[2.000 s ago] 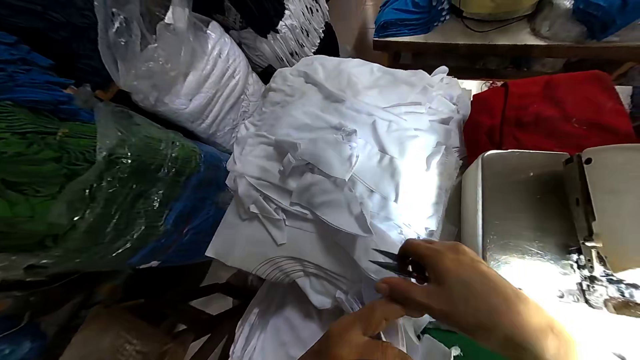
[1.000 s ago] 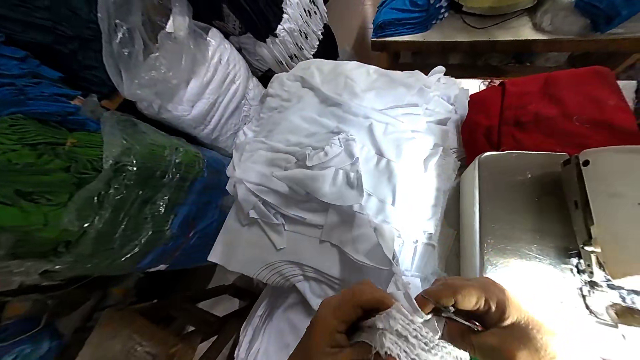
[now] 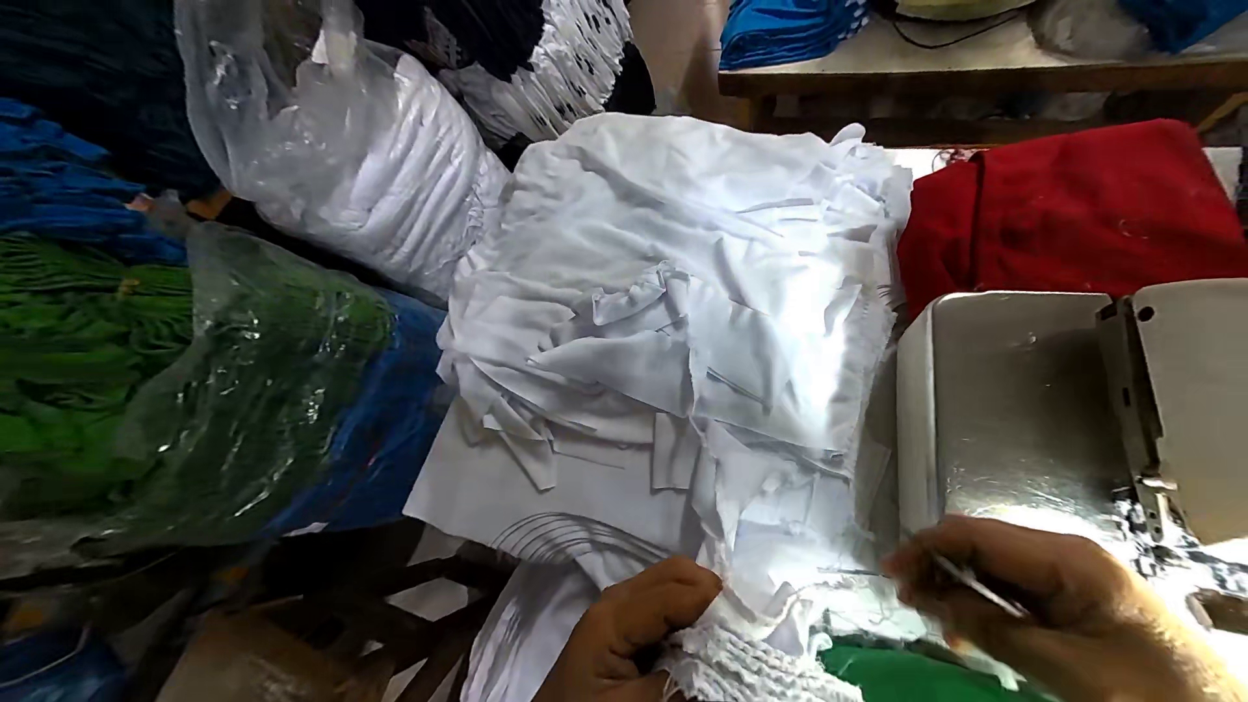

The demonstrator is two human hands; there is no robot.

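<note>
At the lower middle, my left hand (image 3: 639, 629) pinches a gathered bundle of white fabric (image 3: 751, 658), whose ruffled edges hang below the fingers. To its right my right hand (image 3: 1014, 604), somewhat blurred, holds a small metal tool (image 3: 980, 588), probably thread snips; its blades are partly hidden by the fingers. A thin strand of white fabric or thread runs between the hands. Beyond them lies a large heap of white cut fabric pieces (image 3: 624, 361), with loose strips on top.
A sewing machine (image 3: 1033, 390) stands at the right, with folded red fabric (image 3: 1092, 214) behind it. Plastic-wrapped green fabric (image 3: 263, 361) and a clear bag of white fabric (image 3: 390, 166) are at the left. Green cloth (image 3: 916, 673) lies below my right hand. A wooden table (image 3: 975, 73) is at the back.
Two seconds ago dark snips showed in my right hand above my left. The white ruffled bundle then came up between both hands; now my right hand has moved away to the right.
</note>
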